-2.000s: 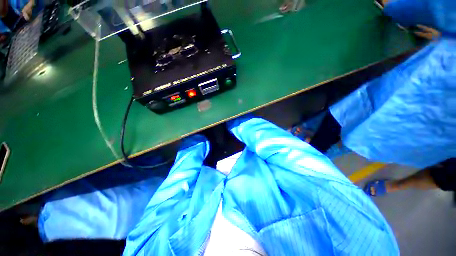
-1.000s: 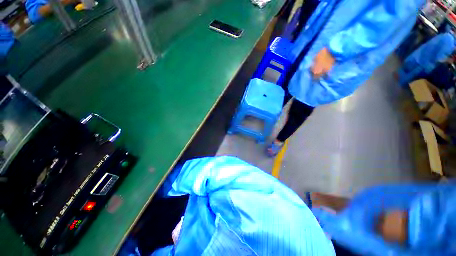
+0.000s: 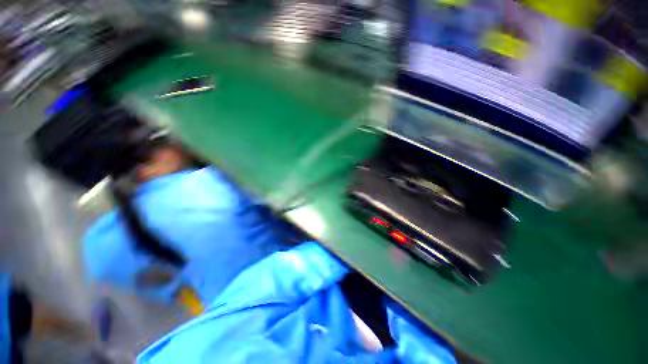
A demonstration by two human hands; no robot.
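The frame is strongly blurred. The black press fixture (image 3: 440, 213) lies on the green bench mat (image 3: 270, 135), right of centre, with red lights on its front edge. Dark and metallic shapes sit on its top, too blurred to make out. A clear guard (image 3: 483, 153) with bright edges stands over its rear. Neither of my hands shows. My blue sleeves end at the bench's near edge, and whatever is below them is hidden.
A person in a blue smock (image 3: 188, 213) is at the bench's near edge on the left. A dark flat rectangle (image 3: 186, 87), possibly a phone, lies on the mat behind. A work-instruction display (image 3: 511, 71) with yellow patches stands above the guard.
The view has swung to the left. The fixture now shows right of centre, the instruction display has come into view, and the blue stools seen earlier are no longer recognisable.
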